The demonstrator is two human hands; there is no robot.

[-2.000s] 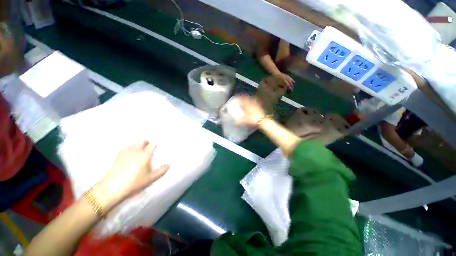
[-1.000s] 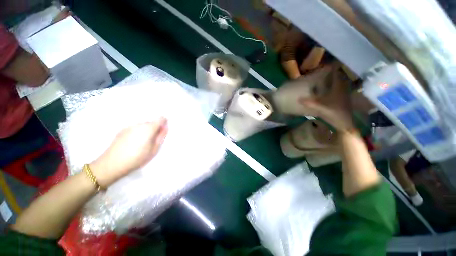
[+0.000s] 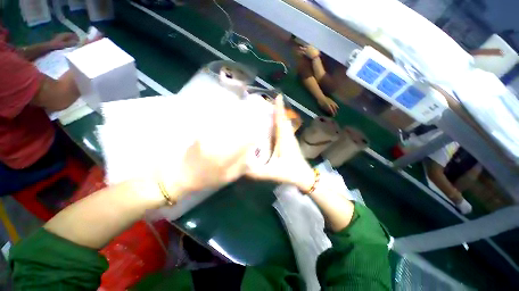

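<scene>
A thick stack of white bubble bags [image 3: 142,133] lies in front of me, washed out by glare. My right hand [image 3: 283,150] is against a pale cylindrical appliance [image 3: 259,128] at the stack's right edge, fingers up along its side. My left hand [image 3: 213,165] is blurred, low at the same spot, over the stack; whether it grips a bag or the appliance is unclear. Bagged units [image 3: 227,74] stand behind the stack. Two bare cream appliances with straps [image 3: 320,136] stand on the belt to the right.
A smaller pile of bubble bags [image 3: 304,213] lies beneath my right forearm. A white carton [image 3: 105,71] and a person in red are at the left. A power strip [image 3: 395,85] hangs on the shelf edge. A red plastic sack [image 3: 134,256] is below the bench. Other people's arms show across the belt.
My right hand has come from the belt to the stack with an appliance. My left hand has moved right, from the middle of the stack to meet it.
</scene>
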